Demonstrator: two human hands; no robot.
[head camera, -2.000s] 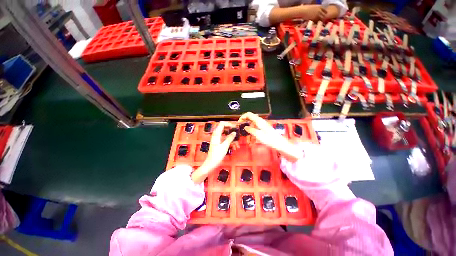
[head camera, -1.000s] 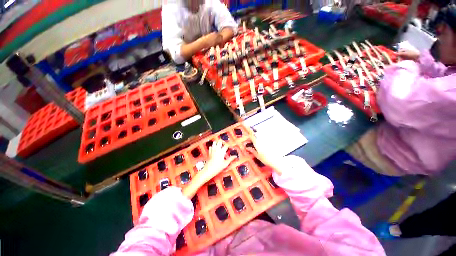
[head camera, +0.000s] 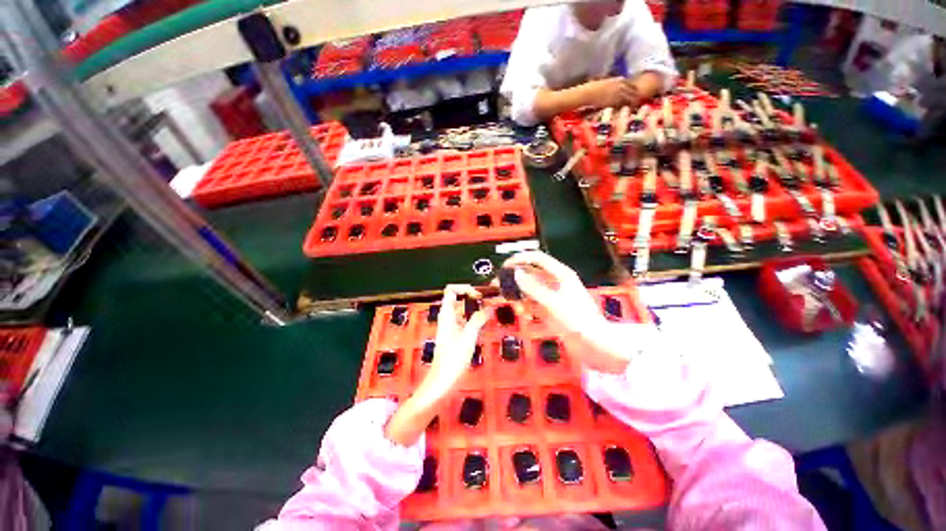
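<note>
The working tray (head camera: 539, 510), an orange-red grid, lies at the near bench edge with dark squarish watch heads in many pockets. My right hand (head camera: 560, 301) holds a dark watch head (head camera: 509, 282) between thumb and fingers, raised over the tray's back row. My left hand (head camera: 454, 337) is just left of it, thumb and fingertips around another dark watch head (head camera: 471, 307) at the back row. Whether that one is lifted clear of its pocket I cannot tell. My hands hide some pockets.
A second compartment tray (head camera: 420, 246) sits behind on a green board with a small ring-like piece (head camera: 482, 267). A metal post (head camera: 197, 223) stands left. White paper (head camera: 716, 347), a red parts box (head camera: 807, 296) and strapped watches (head camera: 685, 197) are right. A person (head camera: 591, 62) sits opposite.
The view swung right and came back. My hands were down in the tray's right part a second ago; now they are at its back row, the right one raised with a watch head.
</note>
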